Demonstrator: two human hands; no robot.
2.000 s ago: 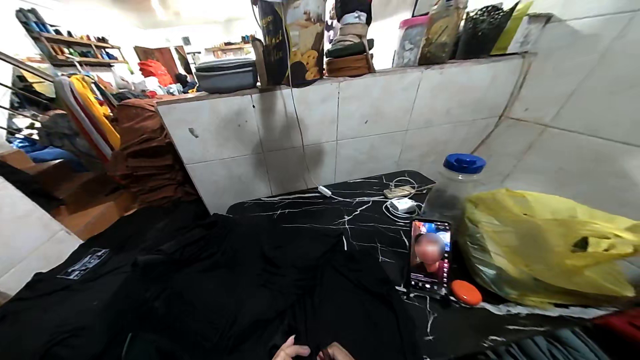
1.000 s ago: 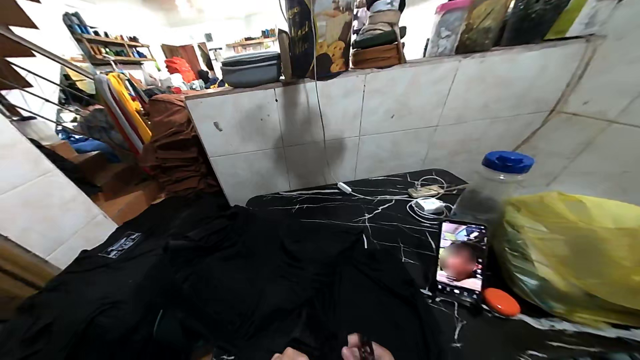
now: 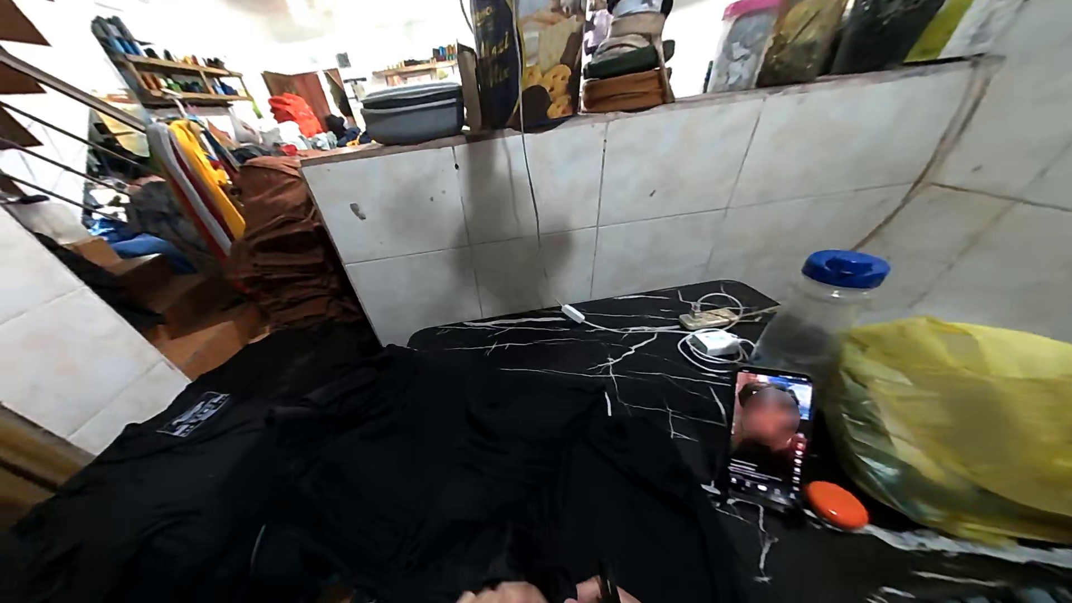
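Note:
Black cloth garments (image 3: 435,452) lie spread over the near side of the black marble-patterned table (image 3: 536,352); one bears a light printed patch (image 3: 194,414). At the bottom edge, my left hand (image 3: 502,593) touches the black cloth, its fingers cut off by the frame. My right hand (image 3: 599,590) is close beside it, with a dark, narrow tool (image 3: 606,583) at its fingers, too blurred to name. A lit phone (image 3: 769,435) leans upright to the right, with an orange round object (image 3: 837,505) at its base.
Behind the phone stand a clear jar with a blue lid (image 3: 846,270) and a white charger with its cable (image 3: 714,342). A yellow plastic bag (image 3: 963,427) fills the right side. A tiled half wall (image 3: 536,218) rises behind the table, with containers along its ledge.
The dark tool shows at my right hand one second ago and now, but not two seconds ago. The view has shifted left.

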